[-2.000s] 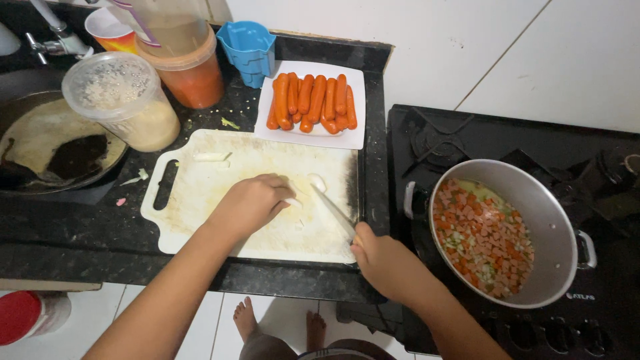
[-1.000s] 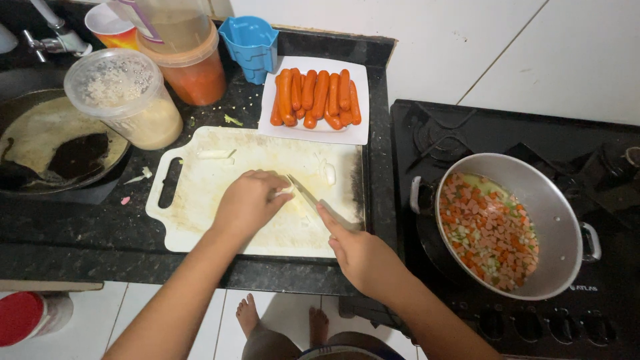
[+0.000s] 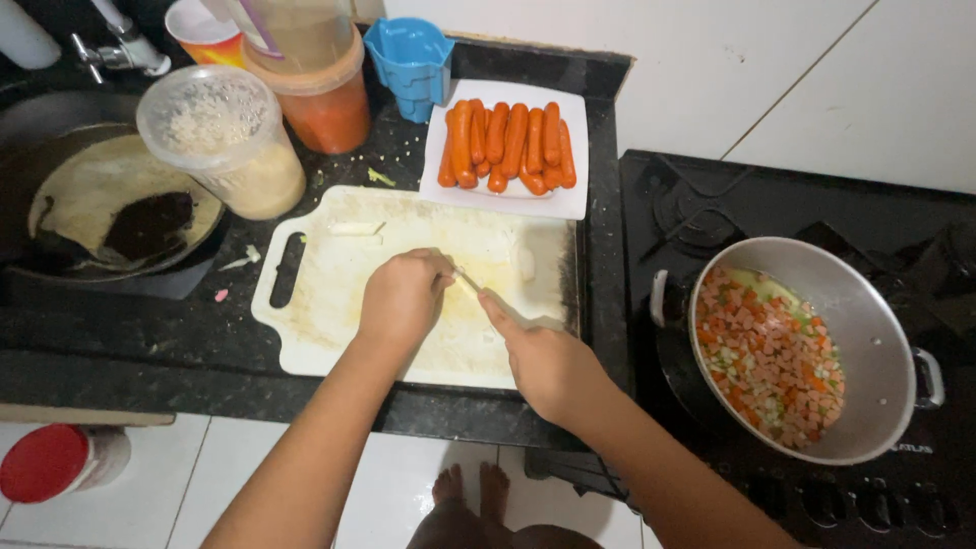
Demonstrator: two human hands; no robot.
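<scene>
My right hand (image 3: 545, 358) grips a kitchen knife (image 3: 467, 280), its blade pointing up and left toward my left fingertips. Over the middle of the white plastic cutting board (image 3: 305, 347), my left hand (image 3: 404, 297) has its fingers curled around a small pale piece that is mostly hidden. A pale cut strip (image 3: 356, 228) lies at the board's upper left, and a whitish piece (image 3: 524, 261) rests to the right. Behind the board, several sausages (image 3: 515, 141) are piled on a square white plate (image 3: 503, 203).
A metal pot (image 3: 869, 335) with diced sausage and vegetables stands on the black stove (image 3: 778, 194) at right. A plastic tub (image 3: 259, 171), an orange-filled container (image 3: 328, 114) and a blue cup (image 3: 412, 65) stand behind the board. A dark pan (image 3: 61, 122) is at left.
The knife, beside the right-hand pale piece two seconds ago, has moved left to my left fingertips. My left hand stays near the board's middle.
</scene>
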